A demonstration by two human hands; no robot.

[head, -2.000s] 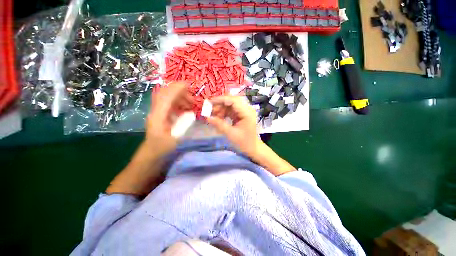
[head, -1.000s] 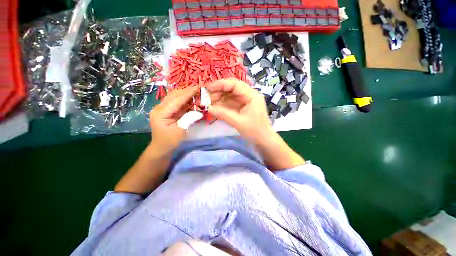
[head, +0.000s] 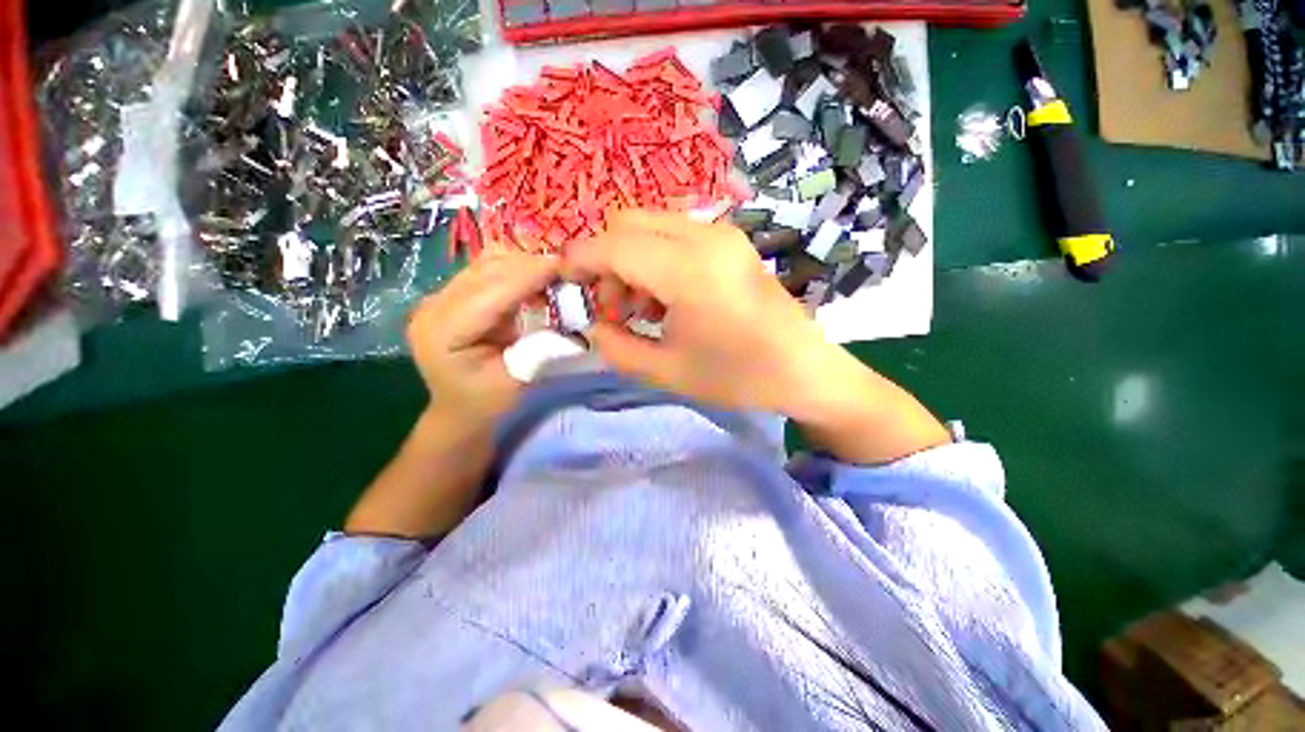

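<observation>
My left hand [head: 472,336] and my right hand [head: 701,315] meet in front of my chest, at the near edge of the red strips [head: 601,143]. Between their fingertips is a small pale piece [head: 571,306], held at my left fingers; its shape is partly covered. A white finger cot [head: 543,355] is on my left thumb. My right fingers are curled close to the piece, and whether they grip it is hidden. Dark rectangular pieces [head: 830,157] lie loose right of the red strips. Metal fittings [head: 308,186] lie tangled on clear plastic at left.
A red tray [head: 773,20] with grey blocks is cut by the top edge. A black and yellow cutter [head: 1065,179] lies right, beside clear scrap [head: 979,135]. Brown cardboard [head: 1145,107] is upper right, another red tray [head: 26,172] far left, a cardboard box [head: 1188,665] lower right.
The view has shifted, so the red tray sits higher and the cutter further right. My right hand has turned more over the small piece, its fingers now more curled. The hands stay together.
</observation>
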